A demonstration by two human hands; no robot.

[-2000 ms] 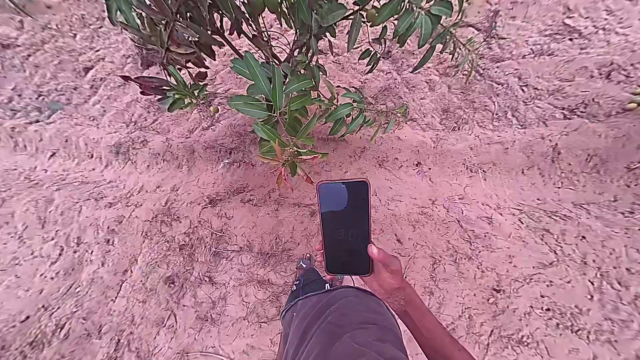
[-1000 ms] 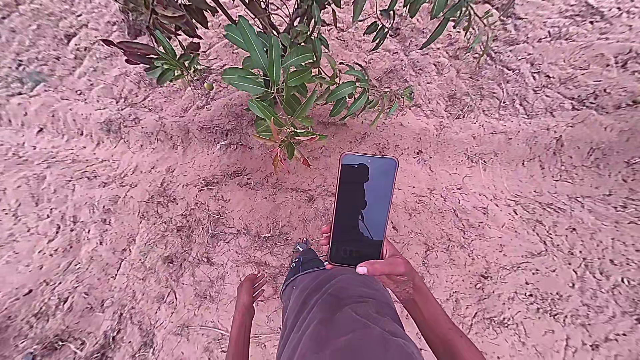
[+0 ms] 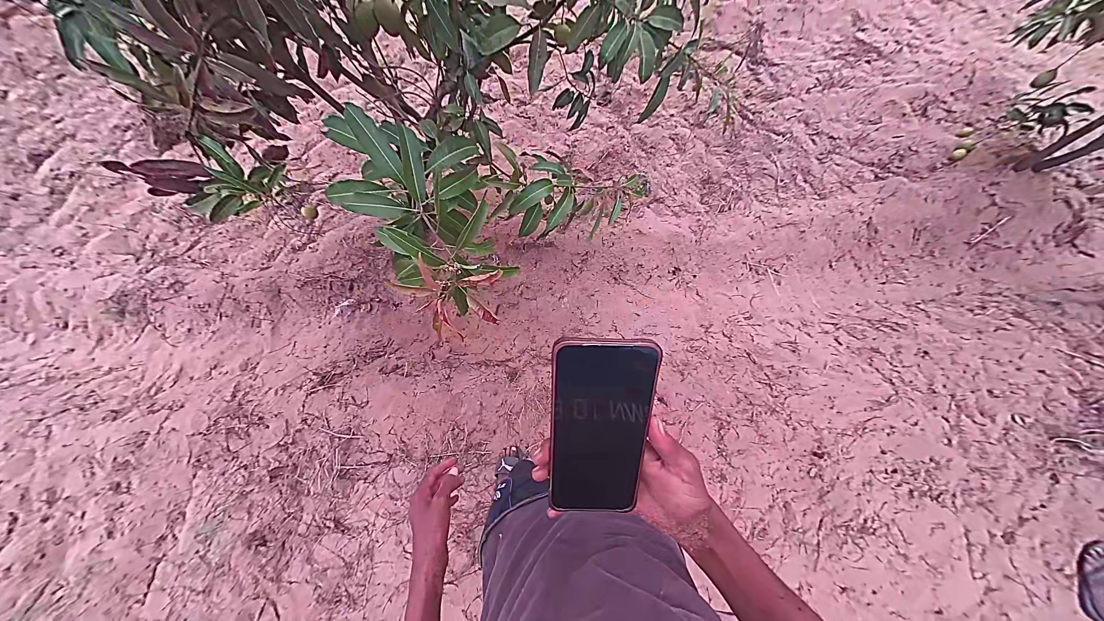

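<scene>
My right hand (image 3: pixel 677 487) holds a smartphone (image 3: pixel 604 431) in a reddish case upright at the lower middle. Its dark screen faces me and shows a faint reflection of lettering. The thumb lies along the phone's right edge, and fingertips show at its left edge. To the left, beside my clothed leg, my left hand (image 3: pixel 434 500) hangs with its fingers bent, touching nothing that I can see. Beyond the phone, a leafy branch (image 3: pixel 431 198) with green and reddish leaves reaches down over the soil.
A shrub or small tree with green fruit (image 3: pixel 388 15) fills the upper left. Another branch (image 3: pixel 1069 147) comes in at the upper right, with small yellowish fruits (image 3: pixel 960 153) near it. Dry pinkish soil (image 3: pixel 819 362) bears scattered twigs. Part of a dark shoe (image 3: pixel 1091 578) shows at the right edge.
My left hand, out of view two seconds ago, has come in at the lower left. The phone's tilt has changed, and its screen has lost the dark silhouette reflected one second ago.
</scene>
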